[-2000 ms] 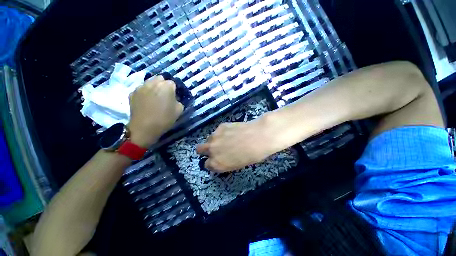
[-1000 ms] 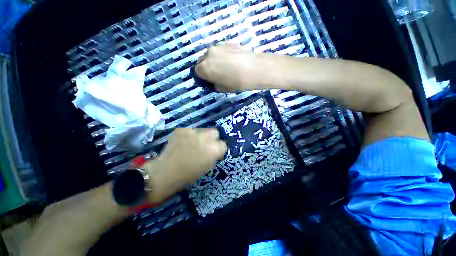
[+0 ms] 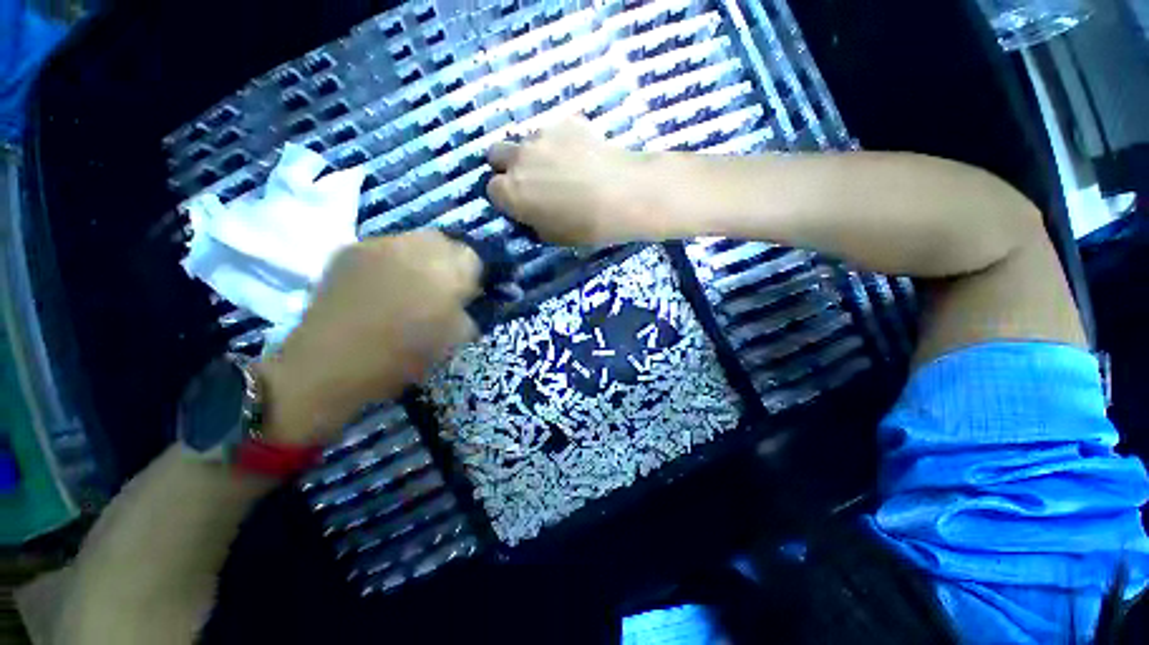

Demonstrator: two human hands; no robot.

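Observation:
Rows of shiny metal parts [image 3: 605, 76] fill the large black tote [image 3: 95, 290]. A shallow black parts tray [image 3: 721, 330] lies on the rows, with small pale pins [image 3: 567, 466] heaped in it and its bottom showing in the upper middle. My left hand [image 3: 391, 302], blurred, is over the rows at the tray's upper left corner. My right hand [image 3: 561, 183] is on the rows above the tray, fingers curled. Dark material shows at the fingertips of my left hand; whether either hand holds a piece is hidden.
A crumpled white wipe [image 3: 271, 233] lies on the rows at the left, partly behind my left hand. My blue checked sleeve [image 3: 1008, 441] is at the right. Dark hair [image 3: 819, 592] shows at the bottom. A clear round item [image 3: 1040, 19] is at the top right, outside the tote.
My right hand has moved from over the pins up to the metal rows. My left hand went down to the tray's edge and has moved back up and left. The bare patch in the tray is uncovered.

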